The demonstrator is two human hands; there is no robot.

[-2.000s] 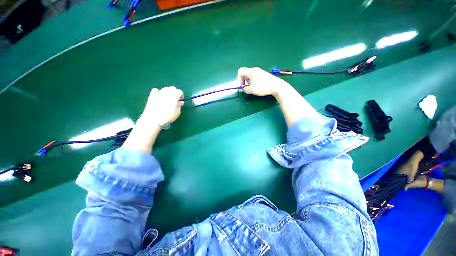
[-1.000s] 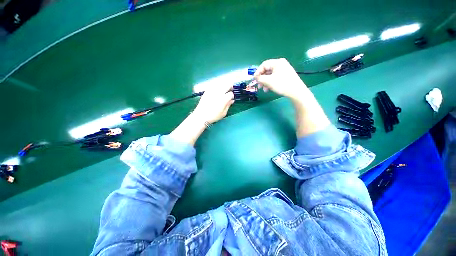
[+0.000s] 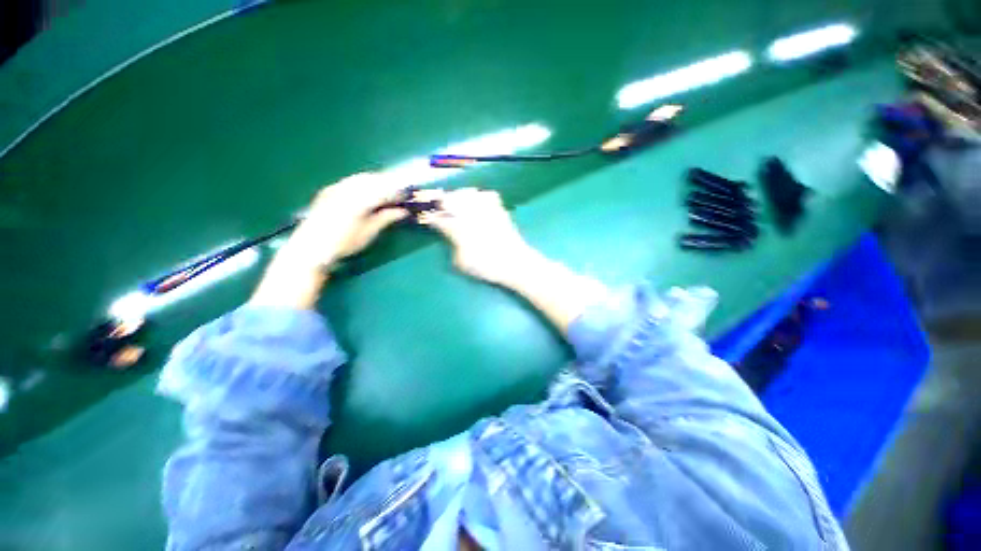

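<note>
The view is blurred by motion. My left hand (image 3: 346, 221) is closed around the black cluster end of a wire harness (image 3: 250, 241); its thin lead runs down-left to a blue and red plug on the belt. My right hand (image 3: 470, 228) meets the left at the cluster, its fingertips on the black and pale parts (image 3: 417, 203). The fingers hide most of the cluster. Another harness (image 3: 527, 158) lies beyond my right hand, with its plug at left and its copper-tipped cluster at right.
Another cluster with copper tips (image 3: 116, 342) lies at left on the belt. Loose black housings (image 3: 719, 211) lie in two groups at right, near a white crumpled item (image 3: 880, 167). A blue bin (image 3: 861, 355) holding dark cables is below the bench edge. Part of a person (image 3: 936, 205) shows at far right.
The harnesses on the belt and my hands now appear further left. My right hand has closed in on the cluster beside my left. A person has come into view at far right.
</note>
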